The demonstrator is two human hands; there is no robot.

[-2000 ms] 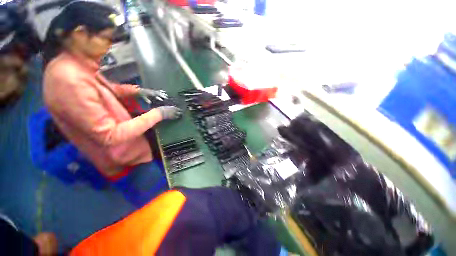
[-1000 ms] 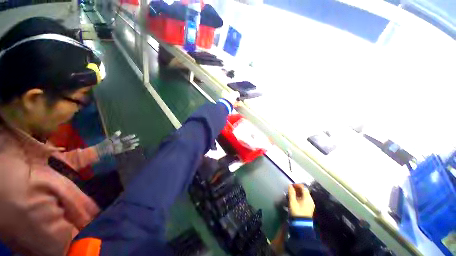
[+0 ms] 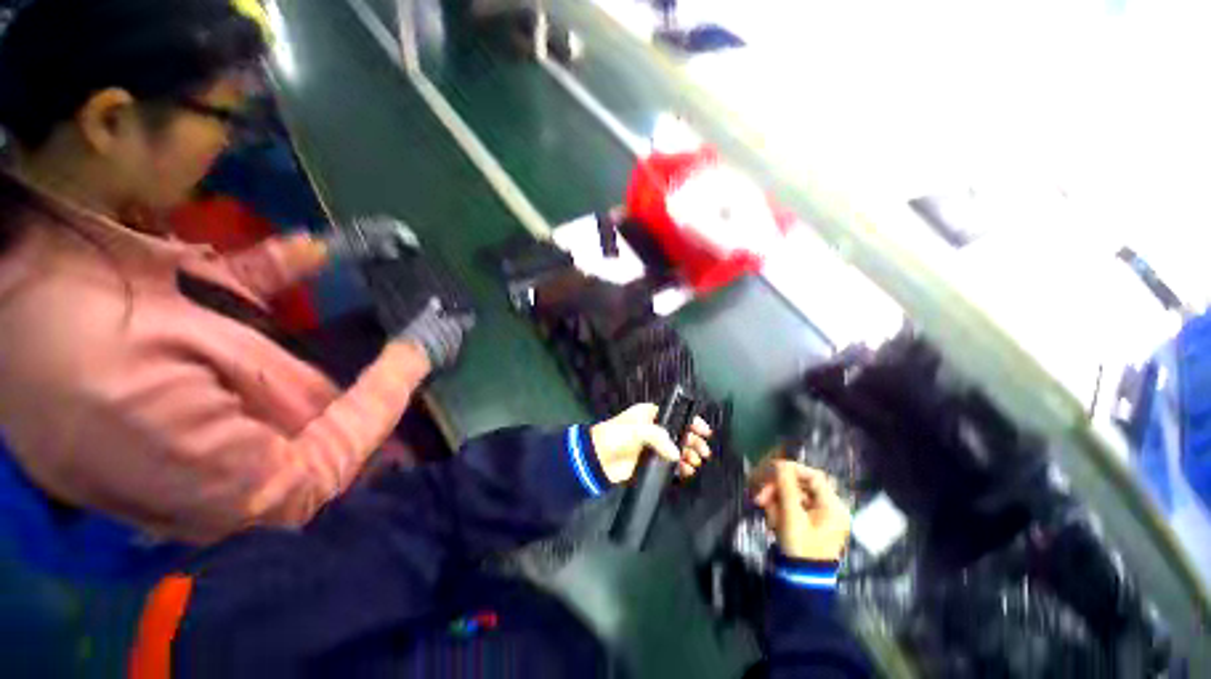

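Note:
My left hand (image 3: pixel 638 443) is shut on a long slim black remote control (image 3: pixel 648 480), held tilted above the bench with its plain side up. My right hand (image 3: pixel 804 511) is just to the right, with its fingers curled together; whether it holds something small I cannot tell. The large pile of black remotes (image 3: pixel 618 348) lies on the green bench beyond my left hand. Shiny plastic bags with black contents (image 3: pixel 983 491) lie to the right of my right hand.
A co-worker in a pink jacket (image 3: pixel 173 385) sits at the left, grey-gloved hands over black pieces. A red bin with a white liner (image 3: pixel 704 219) and a white paper sheet (image 3: pixel 600 249) are beyond the pile. A pale rail (image 3: pixel 930 305) runs along the right. Blue crates (image 3: pixel 1182 398) stand at far right.
My left hand has come back from the far rail and now holds a remote. My right hand remains near the bags. The co-worker's second gloved hand now shows.

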